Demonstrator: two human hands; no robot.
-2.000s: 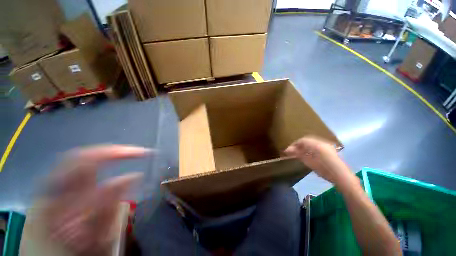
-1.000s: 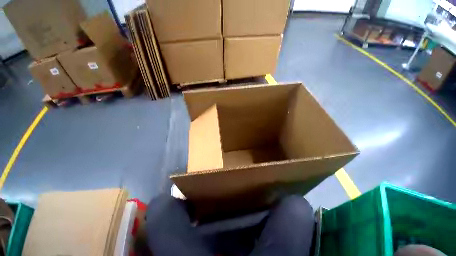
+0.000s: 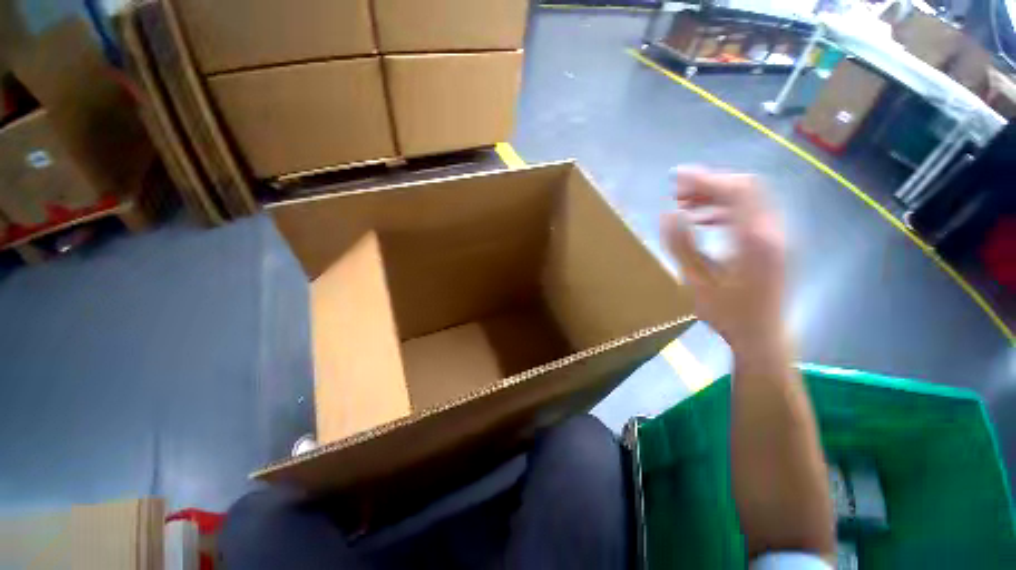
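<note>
A large brown carton [image 3: 479, 419] stands open in front of my knees. A brown flap [image 3: 360, 340] leans inside its left side; the visible part of the carton floor is bare cardboard. My right hand [image 3: 724, 251] is raised beyond the carton's right corner, blurred, with fingers curved and a gap showing between them. No object shows in it. My left hand is out of the picture. A green bin [image 3: 696, 473] stands at my right, partly behind my forearm, with grey bagged packs [image 3: 858, 498] low inside.
Stacked closed cartons [image 3: 301, 117] and upright cardboard sheets [image 3: 184, 111] stand behind the carton. More cardboard sheets [image 3: 78, 540] lie at lower left. Cartons on a pallet [image 3: 78, 232] are at far left. A white table [image 3: 902, 65] and a shelf rack [image 3: 730, 42] stand at the back right.
The view has turned right, so the carton sits further left. My left hand has left the picture. My right hand went from the carton rim to the green bin's bottom edge, then up beyond the carton.
</note>
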